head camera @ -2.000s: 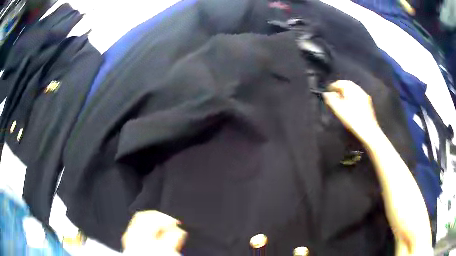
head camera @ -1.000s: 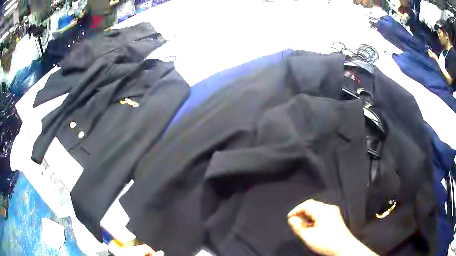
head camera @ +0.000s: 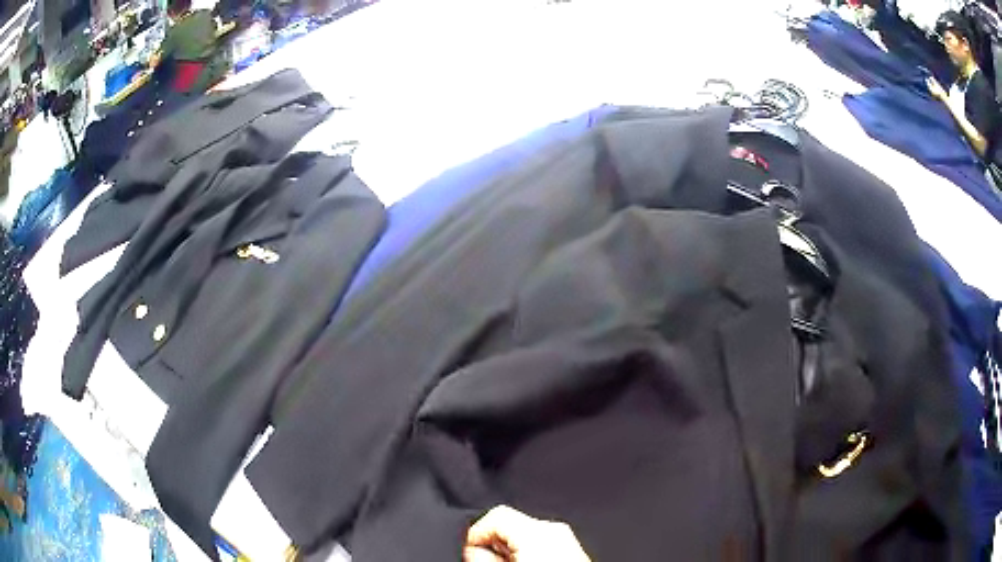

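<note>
A black jacket (head camera: 615,296) lies on top of other black jackets in front of me, its sleeve folded across its body. Its lapel edge runs down the right side, beside black hangers (head camera: 808,258) at the necks. My right hand (head camera: 527,538) is at the bottom edge, partly cut off, with curled fingers over the jacket's lower part. Whether it holds anything cannot be told. My left hand is not in view. A gold curved brooch (head camera: 844,454) shows on the black jacket beneath, at the right.
Another black jacket (head camera: 264,285) with gold buttons (head camera: 141,312) and a gold brooch (head camera: 259,254) lies at the left on the white table (head camera: 461,66). Blue garments (head camera: 912,121) lie at the far right, near a person (head camera: 972,93). Blue floor (head camera: 66,494) shows lower left.
The view has drawn back from the jacket. My right hand has moved from the lapel edge down and left to the bottom edge. My left hand has left the picture.
</note>
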